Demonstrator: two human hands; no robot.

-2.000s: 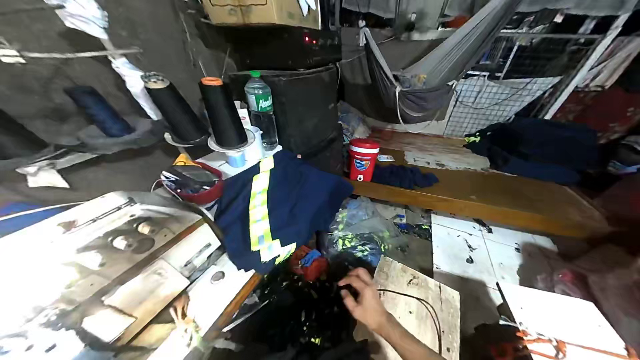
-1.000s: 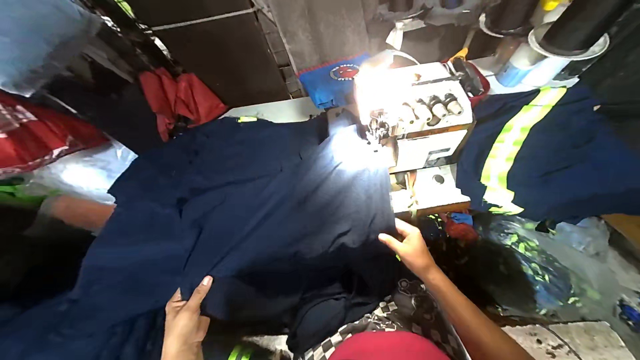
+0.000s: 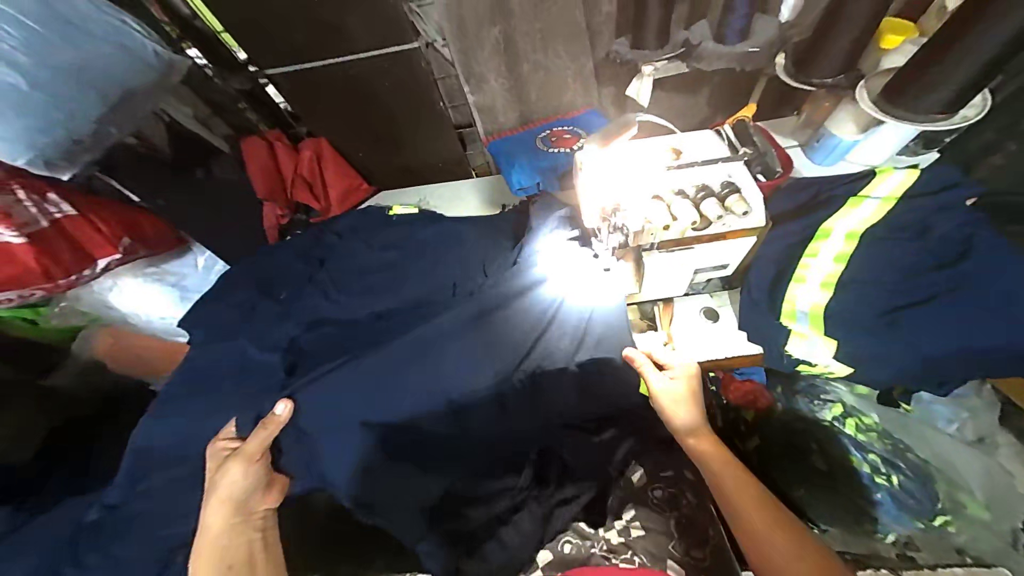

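Note:
A large navy blue fabric piece spreads over the work surface, its right part under the brightly lit needle area of a white overlock sewing machine. My left hand grips the fabric's lower left, thumb on top and the other fingers mostly hidden beneath it. Close to the machine's lower front, my right hand pinches the fabric's right edge, its fingertips partly hidden. The needle and presser foot are lost in the lamp's glare.
Right of the machine lies navy fabric with a reflective yellow-green stripe. Thread cones and a red basket stand behind. A red cloth hangs at back left. Plastic bags lie lower right.
The view has swung far left since two seconds ago, bringing the machine's front into sight. My right hand, empty-looking near a wooden board then, holds the fabric's edge now. Over the last second both hands stay nearly still.

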